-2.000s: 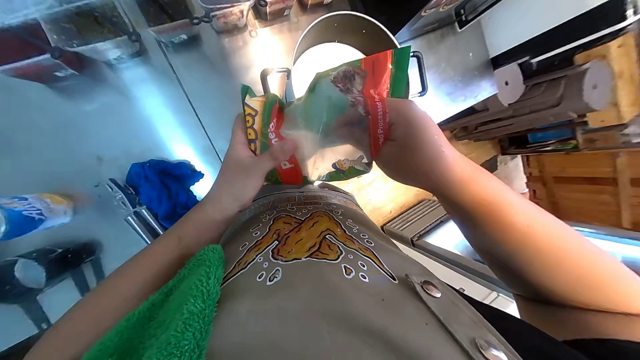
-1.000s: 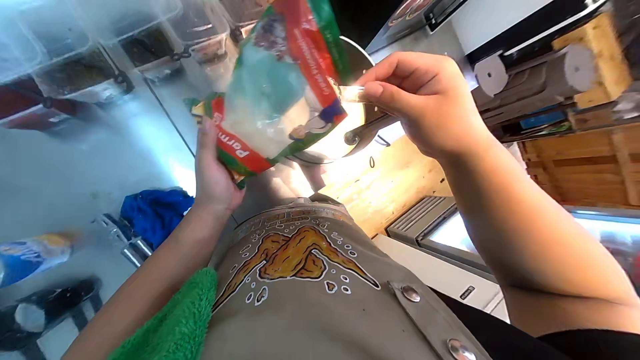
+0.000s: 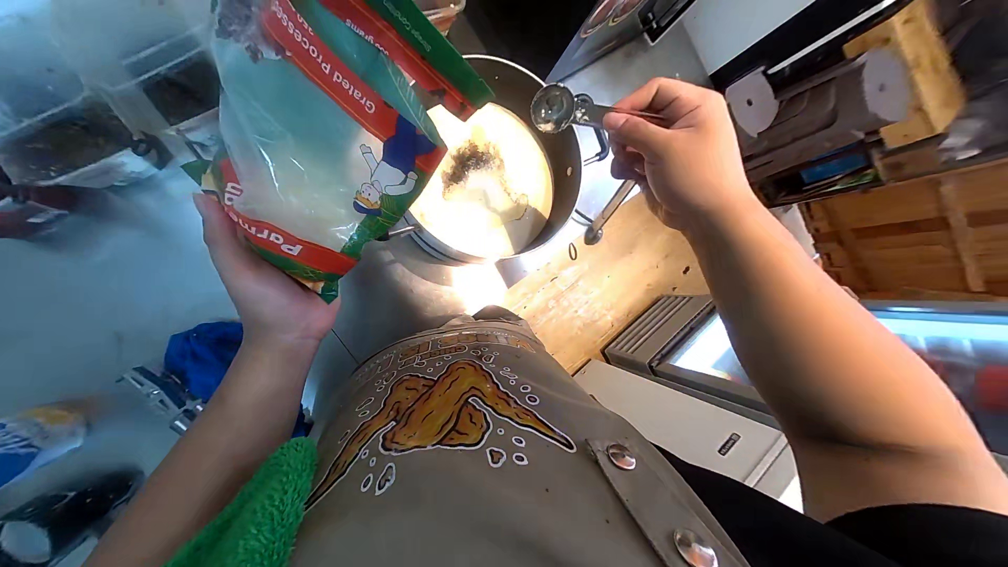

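Observation:
My left hand [image 3: 264,287] grips the lower corner of a clear plastic bag of grated parmesan [image 3: 291,126] with red and green bands, held up left of a pot. Between the thumb and fingers of my right hand [image 3: 669,142] is a set of metal measuring spoons [image 3: 554,108], one round bowl of it over the pot's right rim. The two-handled metal pot [image 3: 563,189] holds a pale creamy liquid [image 3: 504,181] with a dark speckled patch on its surface. The bag covers part of the pot's left side.
A blue cloth [image 3: 203,358] and metal tongs [image 3: 161,394] lie at the lower left, near a blue and white package [image 3: 39,441]. Clear containers [image 3: 102,94] stand at the upper left. A wooden surface [image 3: 583,276] lies below the pot, and a green towel [image 3: 252,512] hangs near my left arm.
Both hands were on the bag two seconds ago. My right hand has let go of it and moved right, now holding the measuring spoons. The bag has moved left, uncovering more of the pot.

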